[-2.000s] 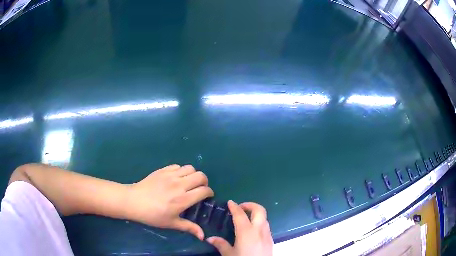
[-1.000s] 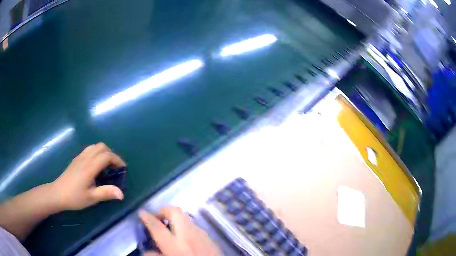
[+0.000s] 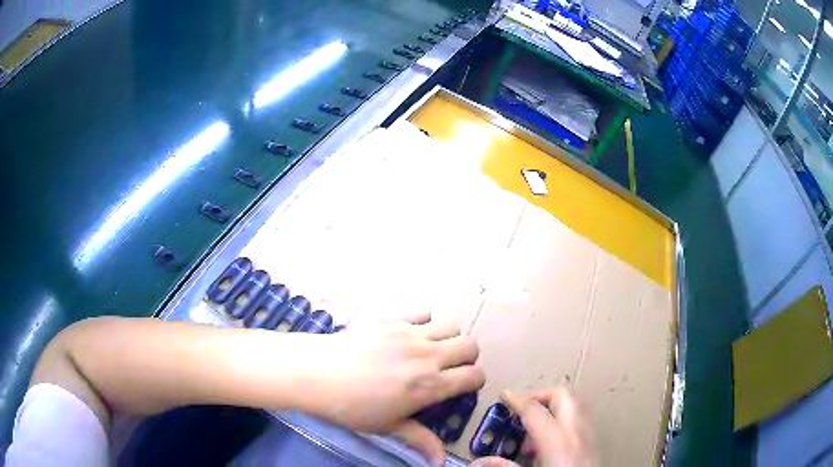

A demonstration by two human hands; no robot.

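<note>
A row of molded black parts [image 3: 267, 303] with pale oval holes lies side by side along the near left edge of the cardboard layer pad [image 3: 438, 228]. My left hand [image 3: 393, 374] reaches over the row with its palm down, and its fingers hold black parts [image 3: 452, 418] against the pad. My right hand [image 3: 557, 429] grips more black parts [image 3: 496, 430] at the pad's near edge, just right of my left hand. A small gap shows between the two groups. My left forearm hides part of the row, and the lower frame edge cuts off my right hand.
The green conveyor belt [image 3: 119, 119] on the left carries a line of spaced black parts, with a metal rail [image 3: 365, 123] beside it. The yellow board [image 3: 585, 214] bears a white tag [image 3: 534, 181]. A green-framed table [image 3: 585, 64] and blue crates [image 3: 703, 73] stand behind.
The view has turned right from the belt to the cardboard. My left hand has moved from over the belt to the pad with its parts, and my right hand is now beside it at the pad.
</note>
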